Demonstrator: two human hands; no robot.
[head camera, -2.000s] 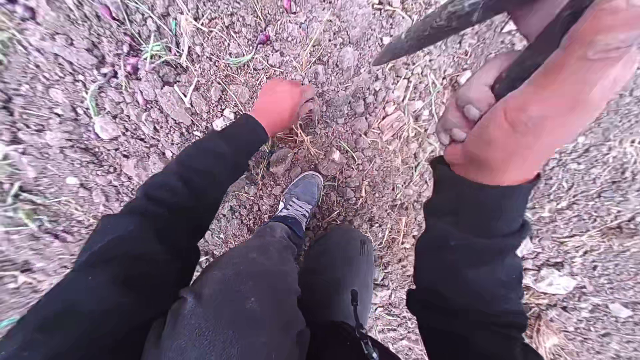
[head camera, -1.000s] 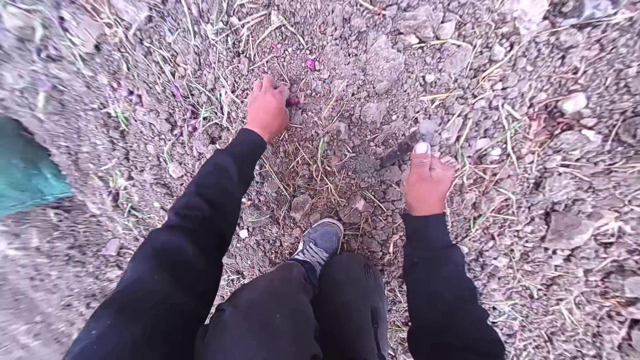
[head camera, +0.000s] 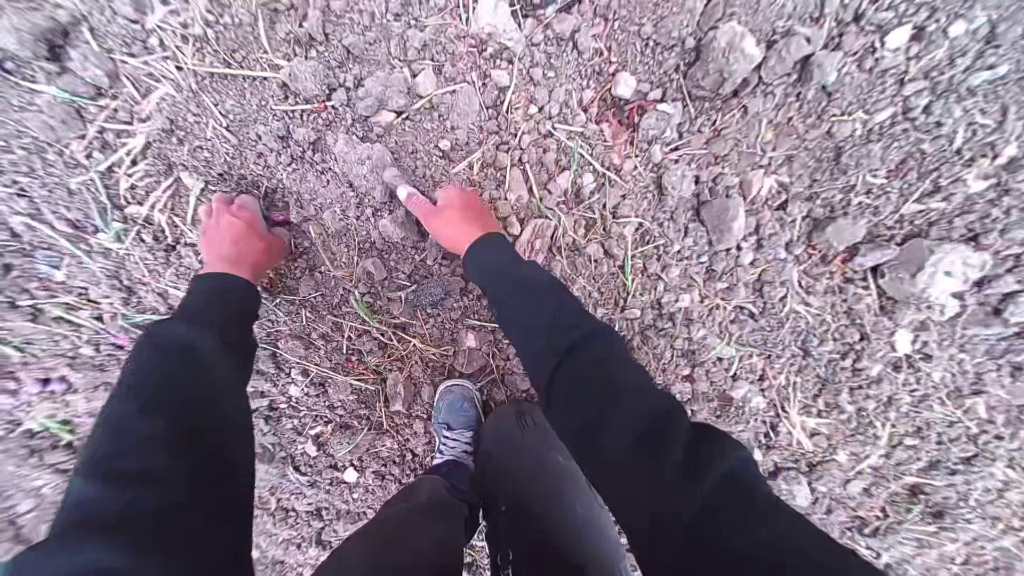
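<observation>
My left hand (head camera: 240, 238) is down on the dry, cloddy soil at the left, its fingers curled. Beside its thumb shows a small purple-red bulb (head camera: 280, 218), perhaps an onion; whether the fingers grip it is not clear. Toward the middle, my right hand (head camera: 454, 216) rests low over the ground, thumb stretched to the left and bearing a pale nail or covering. The underside of that hand is hidden, so what it holds cannot be told. A soil clod (head camera: 364, 164) lies just beyond its thumb.
My grey lace-up shoe (head camera: 458, 420) stands on the soil below the hands. Larger stones (head camera: 724, 220) lie to the right. Dry straw (head camera: 228, 72) and green shoots (head camera: 628, 268) are scattered about. Reddish plant scraps (head camera: 622, 124) lie at the upper right.
Two seconds ago my right hand was raised at the upper right with a long pointed tool; now it is low, near the middle. The view has shifted, and the green item at the left edge is gone.
</observation>
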